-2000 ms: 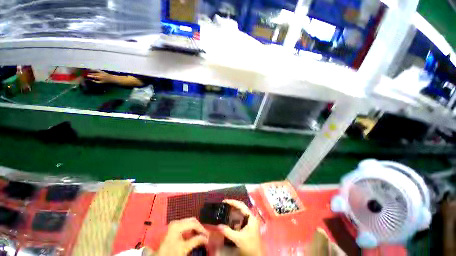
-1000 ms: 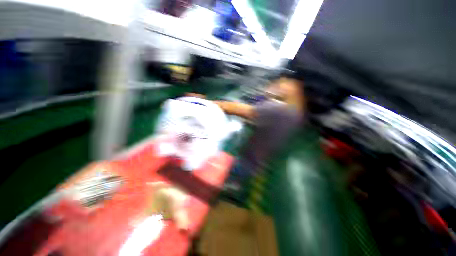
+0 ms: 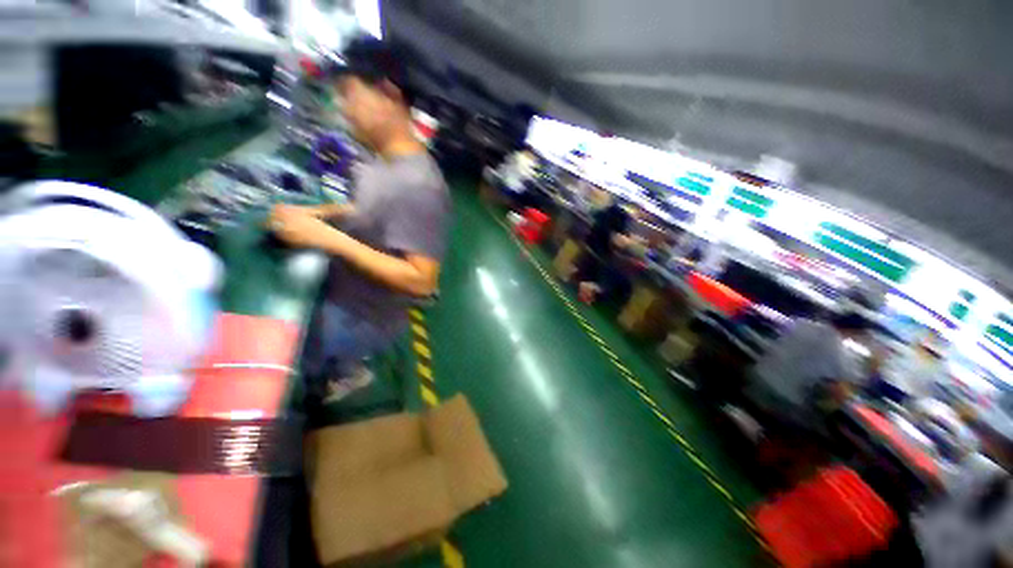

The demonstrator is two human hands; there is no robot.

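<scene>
Neither of my hands is in the picture. Nearest in front of me is the red-topped bench point(image 3: 239, 377) at the left. A round white and pale blue desk fan point(image 3: 94, 305) stands on it, cut off by the left edge. A dark brown-black strip sheet point(image 3: 156, 442) lies across the bench in front of the fan. A white-tan tool, perhaps a glue gun point(image 3: 150, 521), lies on brown card point(image 3: 94, 538) at the bottom left. The picture is blurred.
An open cardboard box point(image 3: 383, 488) is on the green floor at the bench's end. A person in a grey shirt point(image 3: 400, 211) works beyond the fan. A green aisle point(image 3: 533, 366) has yellow-black lines. Several people and a red crate point(image 3: 828, 521) are along the right.
The view has swung far to the right. My hands and the black device they held have left the picture. The fan is now at the left edge; the aisle and cardboard box show fully.
</scene>
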